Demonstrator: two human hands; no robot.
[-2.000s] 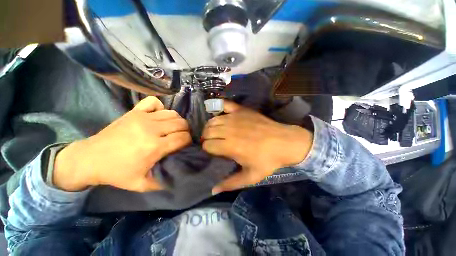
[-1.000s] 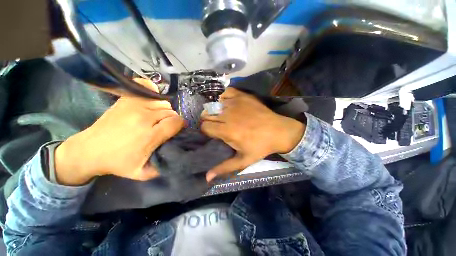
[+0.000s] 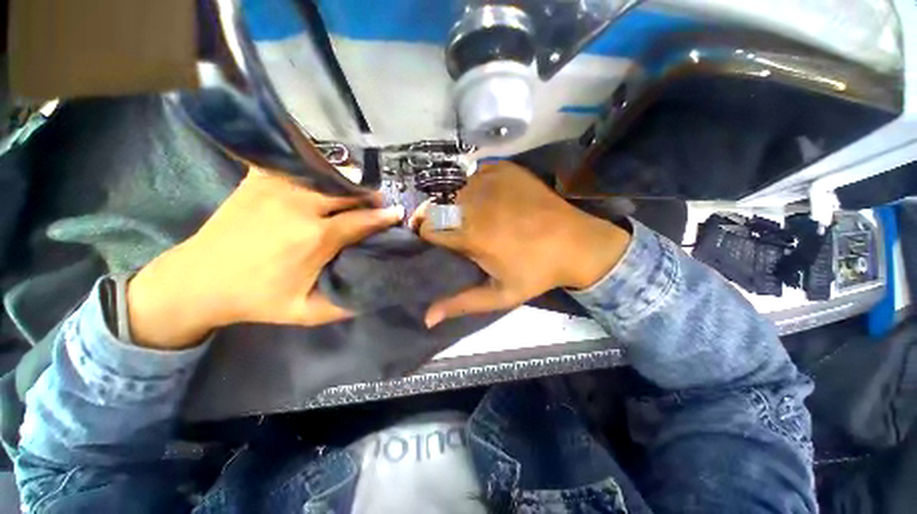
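A dark grey garment [image 3: 392, 276] lies on the machine table under both hands and hangs over the front edge at the left. My left hand [image 3: 251, 256] presses and grips the cloth left of the needle area, thumb spread towards me. My right hand [image 3: 508, 236] holds the cloth at the right, its fingers partly behind the presser foot parts. The presser foot and needle area [image 3: 427, 171] sits between my fingertips; the needle point cannot be made out.
The white sewing machine head [image 3: 412, 85] with a blue stripe spans the top. Brown cardboard [image 3: 106, 45] is at upper left. A measuring tape [image 3: 483, 366] runs along the table front. Black labels [image 3: 749, 251] and a small parts tray [image 3: 855, 256] lie right. Greenish-dark cloth [image 3: 121, 191] is heaped left.
Both hands have moved forward with the cloth, closer to the machine. The cloth has drawn back from the front edge, and more of the measuring tape shows. The view has shifted slightly.
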